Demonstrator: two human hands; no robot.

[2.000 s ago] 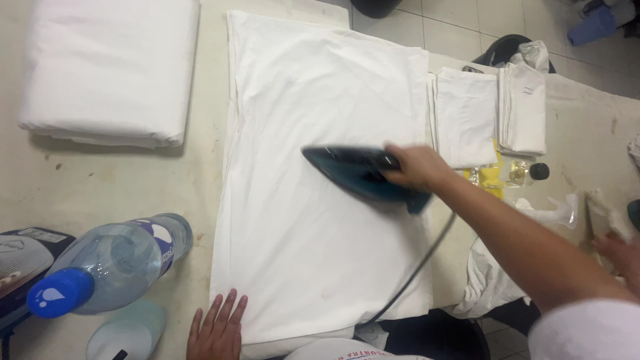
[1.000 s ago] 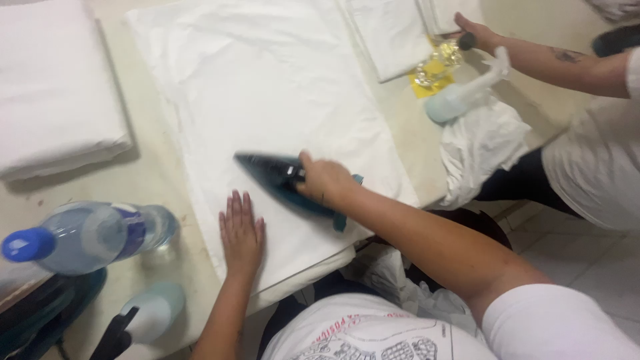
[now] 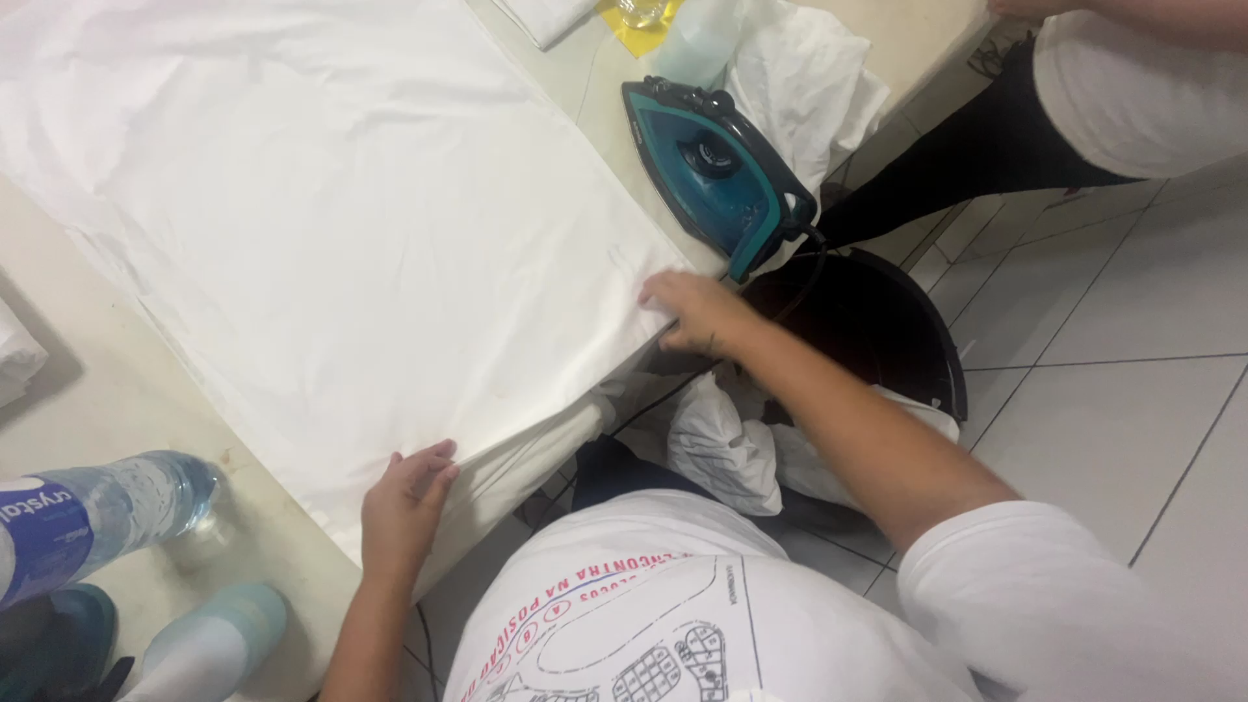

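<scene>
A large white cloth (image 3: 341, 224) lies over the table, with wrinkles toward its upper left. My right hand (image 3: 697, 312) pinches the cloth's near right corner at the table edge. At the cloth's near edge, my left hand (image 3: 409, 497) has thumb and fingers close to the fabric; whether it grips the edge is unclear. A teal and black clothes iron (image 3: 721, 175) rests beyond my right hand, beside the cloth, with its cord hanging past the table edge.
Left on the table (image 3: 283, 556) are a plastic water bottle (image 3: 127, 512), a pale spray bottle (image 3: 219, 639) and part of another iron (image 3: 58, 634). Crumpled white cloth (image 3: 804, 88) lies beyond the iron. A black bin (image 3: 858, 322) stands below, right. Another person (image 3: 1141, 97) stands at the upper right.
My right hand has let go of the iron, which now rests right of the cloth, and has moved to the cloth's corner. My left hand has moved from the cloth's top to its near edge.
</scene>
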